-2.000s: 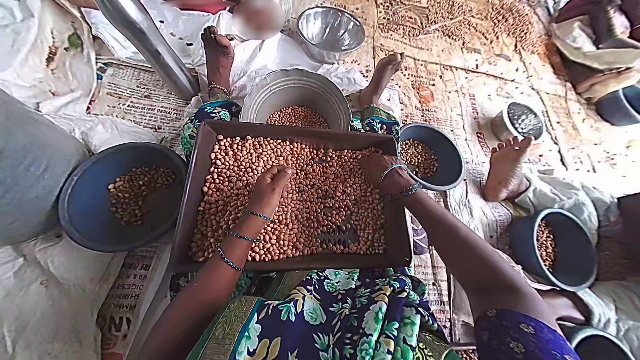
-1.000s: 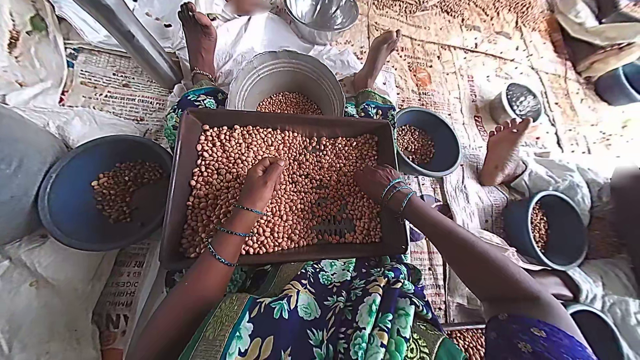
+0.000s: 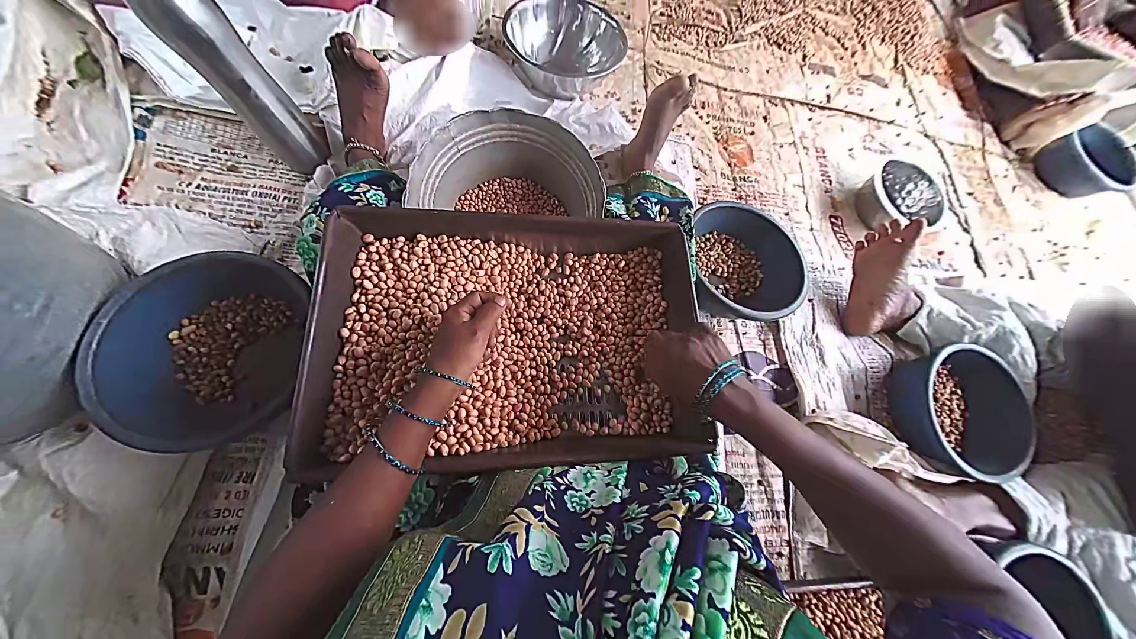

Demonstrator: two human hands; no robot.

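A brown rectangular tray (image 3: 306, 390) rests on my lap, over a blue floral cloth. Reddish-brown nuts or seeds (image 3: 524, 355), likely shelled peanuts, cover most of its slotted bottom. My left hand (image 3: 470, 333) is over the middle of the nuts, fingers curled together; whether something is between the fingertips cannot be told. My right hand (image 3: 688, 364) is at the tray's right side, low over the nuts, its fingertips hidden. Slots show between the hands. Just beyond the tray stands a grey metal basin (image 3: 426, 160) with similar nuts inside.
A blue tub (image 3: 98, 346) with darker nuts stands at the left, a smaller blue tub (image 3: 790, 266) at the right. A steel bowl (image 3: 568, 44) lies beyond the basin. Another person's bare foot (image 3: 879, 275), more tubs (image 3: 905, 399) and a metal can (image 3: 874, 204) are farther right, on printed sacks.
Both hands stay over the tray in much the same places. The right hand sits a little lower along the tray's right side than two seconds ago. The view has shifted slightly.
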